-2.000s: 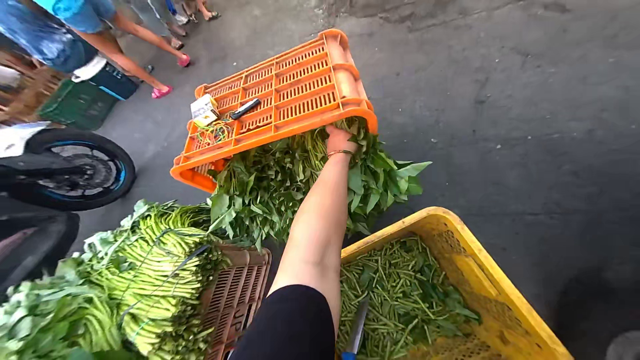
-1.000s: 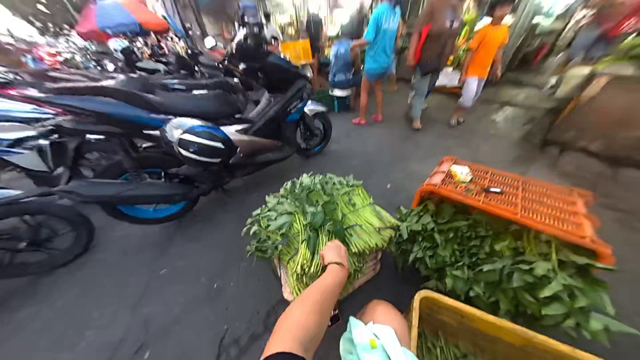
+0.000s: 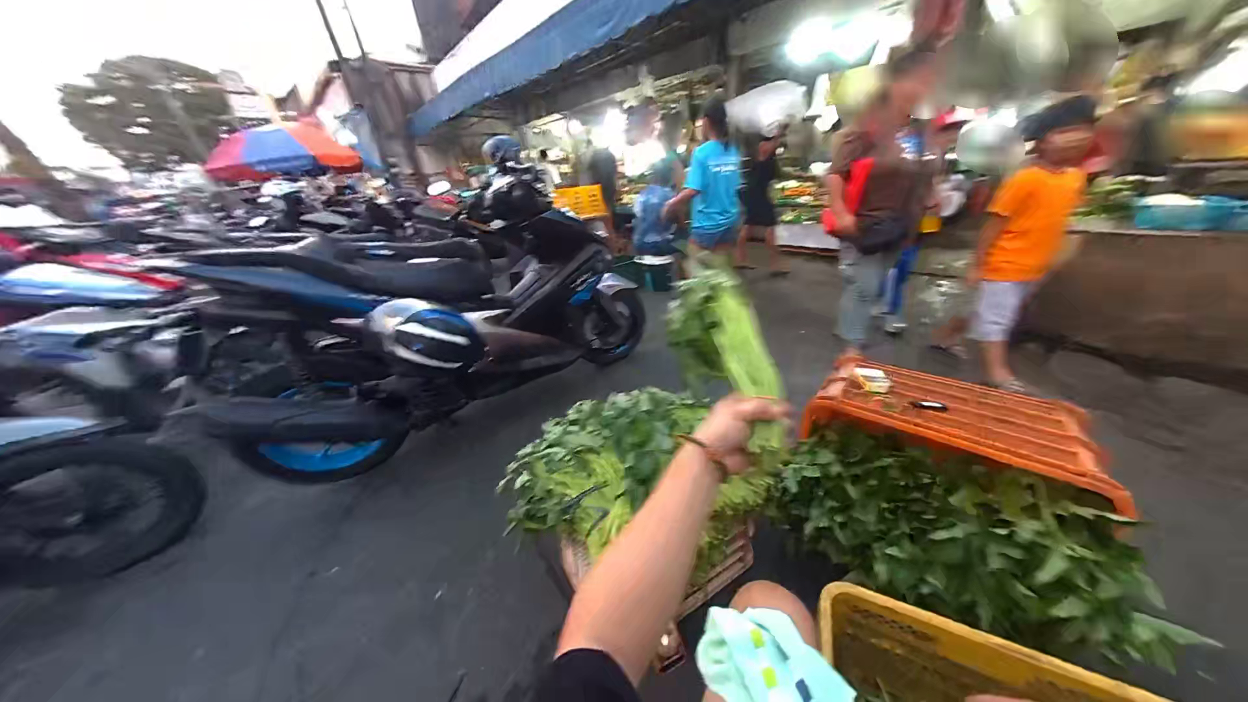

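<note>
My left hand (image 3: pixel 741 434) is closed around the stems of a bunch of leafy greens (image 3: pixel 736 341), raised and blurred, leaves pointing up. Below it, a pile of bundled leafy greens (image 3: pixel 595 468) fills a low slatted crate (image 3: pixel 721 575). To the right, an orange plastic crate (image 3: pixel 965 419) lies tipped over more loose greens (image 3: pixel 936 517); a small box (image 3: pixel 871 378) and a dark object (image 3: pixel 928 405) rest on top. A yellow plastic crate (image 3: pixel 936 634) stands in front. Only a sliver of skin, probably my right hand (image 3: pixel 994 698), shows at the bottom edge; its fingers are hidden.
Parked motorbikes (image 3: pixel 390 283) line the left, one with a helmet (image 3: pixel 426 334) on its side. A person in orange (image 3: pixel 1033 224) and one in brown (image 3: pixel 877 195) are beyond the orange crate. My knee (image 3: pixel 775 600) and a teal cloth (image 3: pixel 765 653) are near the yellow crate.
The view has swung up and left since the first frame. My left hand was among the greens under the orange crate, then on the pile; now it holds a bunch up above the pile.
</note>
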